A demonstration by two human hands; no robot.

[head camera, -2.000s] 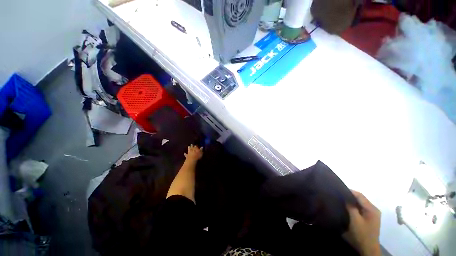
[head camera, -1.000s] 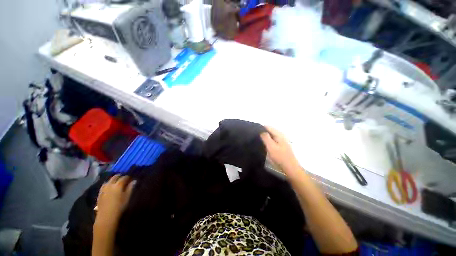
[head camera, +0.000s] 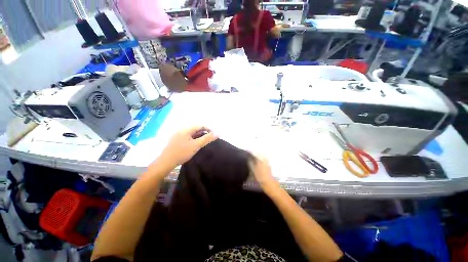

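A dark cloth piece [head camera: 218,166] lies over the front edge of the white table and hangs down to my lap. My left hand [head camera: 187,143] holds its upper left corner, with a bit of dark cloth between thumb and fingers. My right hand [head camera: 260,170], slightly blurred, is at the cloth's right edge; its fingertips are partly hidden, so its hold is unclear. The sewing machine [head camera: 328,110] stands behind and to the right, with its needle area beyond my right hand.
Thread snips [head camera: 313,162], red and orange scissors [head camera: 360,159] and a black flat phone [head camera: 413,167] lie at right. Another machine [head camera: 77,107] stands at left. A red stool [head camera: 64,211] is below left. White sheer material [head camera: 231,70] lies behind. A person in red [head camera: 251,30] is farther back.
The view has swung up and right. The cloth has come onto the table edge. My left hand has moved from the lower cloth up to its top corner, near my right hand.
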